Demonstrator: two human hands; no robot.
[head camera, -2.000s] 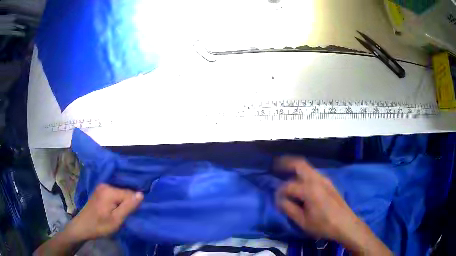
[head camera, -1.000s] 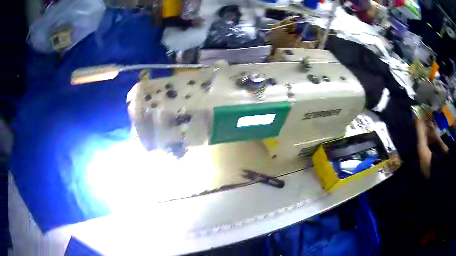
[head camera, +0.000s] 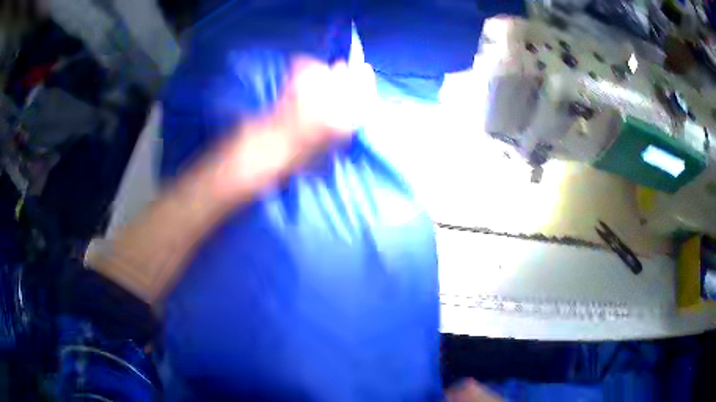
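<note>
A large blue fabric panel (head camera: 314, 290) lies over the left part of the white table and hangs over its front edge. My left hand (head camera: 290, 118) is on the upper part of the fabric, blurred and washed out by glare, with folds running from it; its fingers look closed on the cloth. My right hand (head camera: 471, 391) is cut off by the bottom edge, beside the panel's lower right side; only a small part shows. The cream sewing machine head (head camera: 542, 94) with its green panel (head camera: 648, 153) stands at the upper right. Its needle area is partly lost in glare.
Black thread snips (head camera: 620, 247) lie on the machine bed at the right. A yellow box (head camera: 689, 271) stands at the right edge. A printed measuring rule (head camera: 542, 306) runs along the table's front. Blue cloth (head camera: 565, 391) shows below the table edge. Dark clutter lies at the far left.
The view has swung left from the machine. My left hand is now in view on the blue fabric, which now covers the table's left front. Part of my right hand shows at the bottom.
</note>
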